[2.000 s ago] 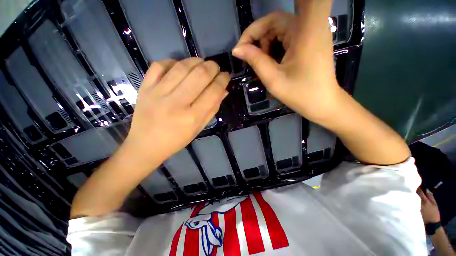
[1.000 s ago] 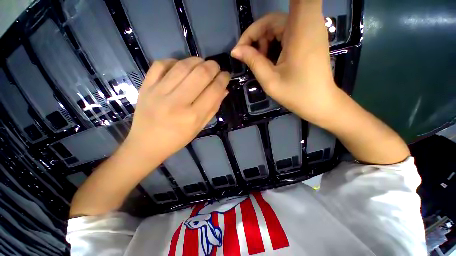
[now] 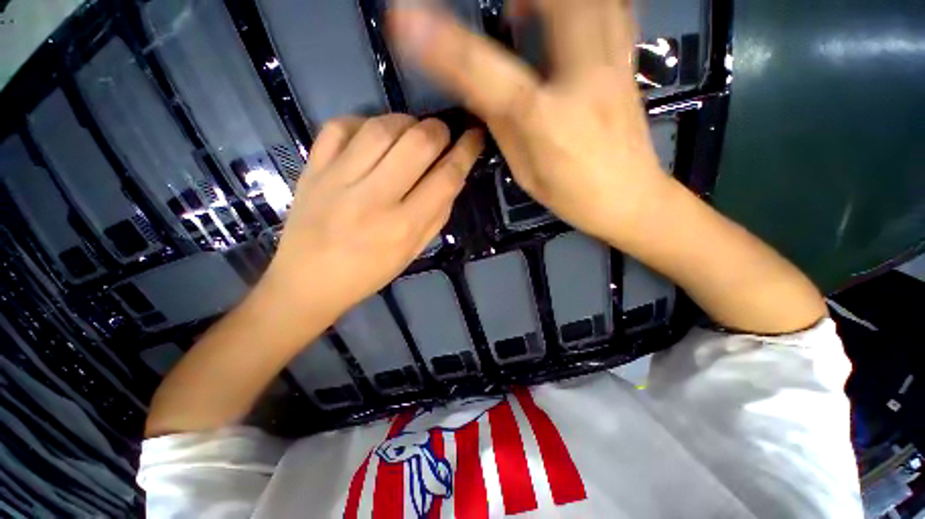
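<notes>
A shiny black blister tray [image 3: 472, 244] holds several grey phone panels [image 3: 504, 294], each with a dark patch near one end. My left hand [image 3: 370, 203] rests over the middle of the tray with its fingers curled down at a panel's dark end; its fingertips are partly hidden, so I cannot tell if they hold anything. My right hand [image 3: 568, 122] is just right of it over the upper tray, blurred, with thumb stretched out to the upper left and fingers apart. No piece shows in it. The panel under it is partly covered.
Stacked trays [image 3: 51, 405] with black edges and pale layers stand at the lower left. A dark green surface [image 3: 822, 132] lies to the right of the tray. A dark object and small metallic items [image 3: 893, 476] show at the lower right rim.
My right hand's thumb and fingers have moved up and left and spread from their near-pinch. My left hand has barely moved. The person's arm at the lower right is gone from view.
</notes>
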